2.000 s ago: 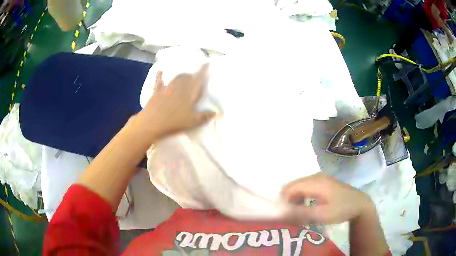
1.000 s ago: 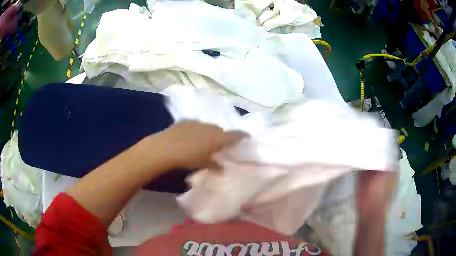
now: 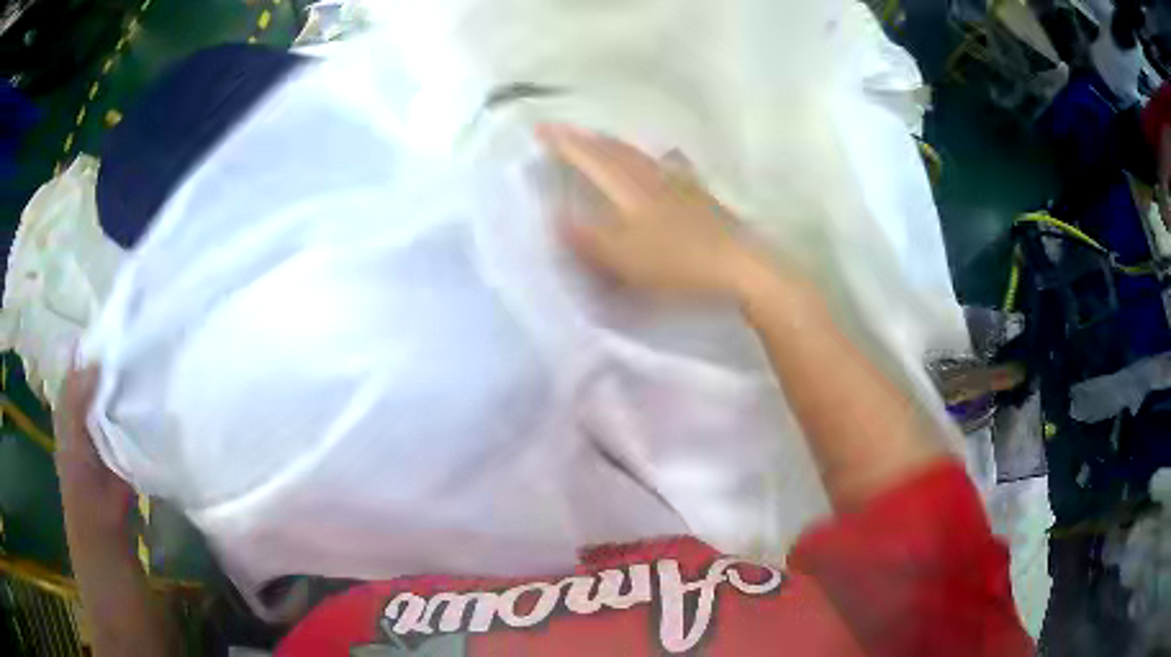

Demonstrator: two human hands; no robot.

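Observation:
A white garment (image 3: 347, 347) is spread wide in front of me and blurred by motion. It covers most of the navy padded board (image 3: 180, 135), whose rounded end shows at the upper left. My left hand (image 3: 87, 417) is at the far left, at the garment's left edge, partly hidden by the cloth and seeming to grip it. My right hand (image 3: 642, 231) lies over the cloth near the centre, fingers pointing up and left; blur hides whether it pinches any cloth.
The steam iron (image 3: 972, 381) is parked at the right, partly covered by cloth. A yellow-and-black cord (image 3: 1066, 229) runs beyond it. More white cloth (image 3: 52, 276) hangs at the left. Thin yellow bars (image 3: 45, 603) show low at the left, above the green floor.
The garment has moved left and spread over the board. My left hand has gone to the far left edge. My right hand has come up to the centre. The iron is now partly covered.

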